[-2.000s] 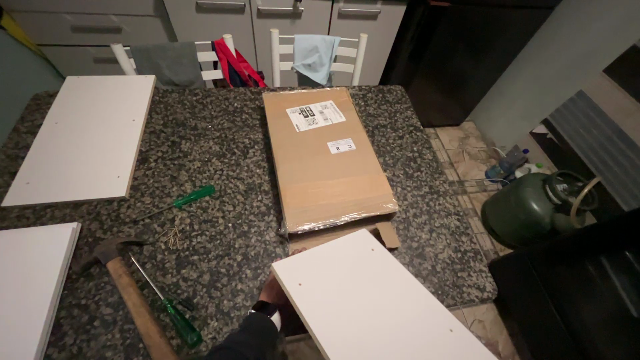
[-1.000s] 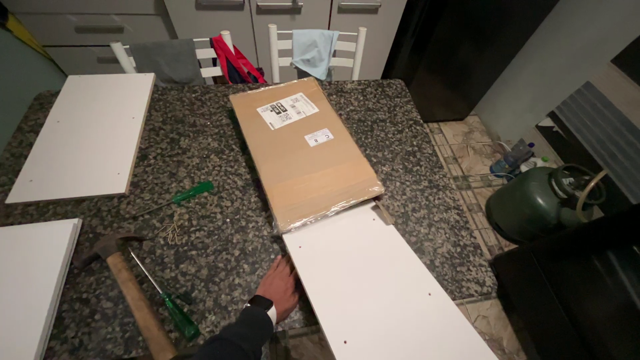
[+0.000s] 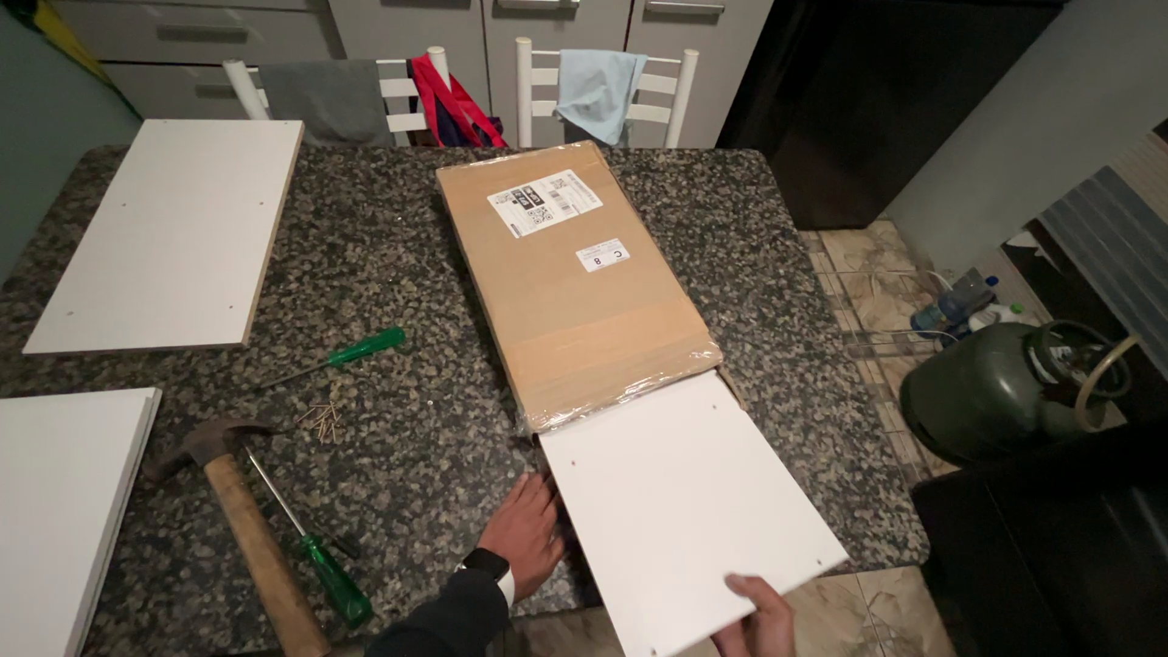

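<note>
A white drilled panel lies partly inside the open near end of a cardboard box wrapped in clear tape. My right hand grips the panel's near edge, thumb on top. My left hand, with a dark watch at the wrist, rests beside the panel's left edge, its fingers near the box corner and holding nothing visible. Left of it lie a claw hammer with a wooden handle, a green-handled screwdriver, a second green-handled screwdriver and a small heap of nails or screws.
Two more white panels, one far left and one near left, lie on the granite table. Behind it stand white chairs with cloths. A green gas cylinder stands on the floor at right, beyond the table's edge.
The box has turned and shifted left from its place in the oldest frame. The panel's far end now meets the box opening, and my right hand has come into view at its near edge.
</note>
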